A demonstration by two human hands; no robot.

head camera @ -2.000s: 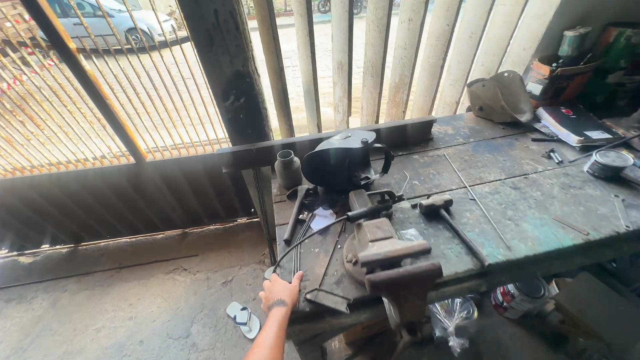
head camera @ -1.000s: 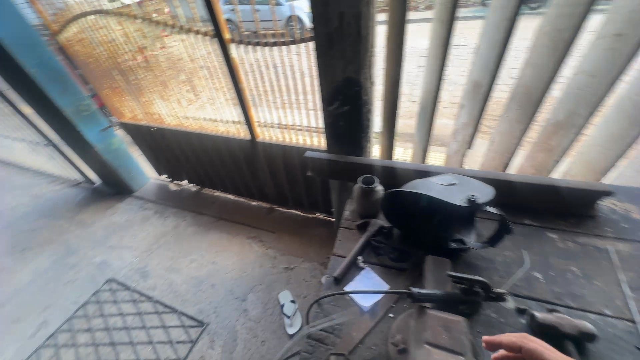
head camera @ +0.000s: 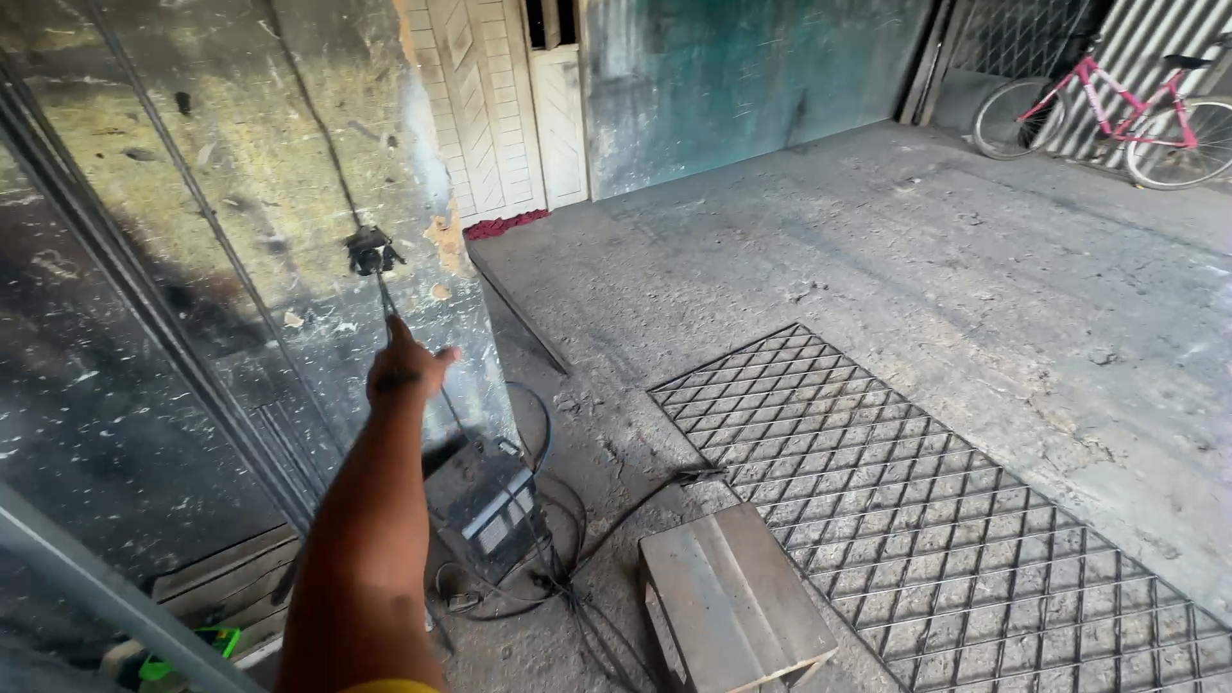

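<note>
My left hand [head camera: 409, 366] is stretched out toward the wall, with its back to me and its thumb apart at the right. Its fingertips lie over or against a thin power cord [head camera: 388, 294] that hangs from a dark wall socket [head camera: 373, 252]. Whether the fingers hold the cord cannot be told. Below and right of the hand, a dark box-shaped machine, apparently a welding machine [head camera: 489, 505], stands tilted on the floor by the wall. Cables [head camera: 577, 568] lie around it. My right hand is out of view.
A small wooden stool or box [head camera: 736, 587] stands near a metal lattice panel [head camera: 924, 491] on the concrete floor. Long metal bars [head camera: 164, 289] lean along the left wall. A flat strip [head camera: 520, 313] lies by the wall corner. A pink bicycle [head camera: 1107, 106] stands at the far right.
The view has swung from the workbench with the vise to the wall and floor. My left hand, by the bench's rods two seconds ago, now reaches toward the wall cord.
</note>
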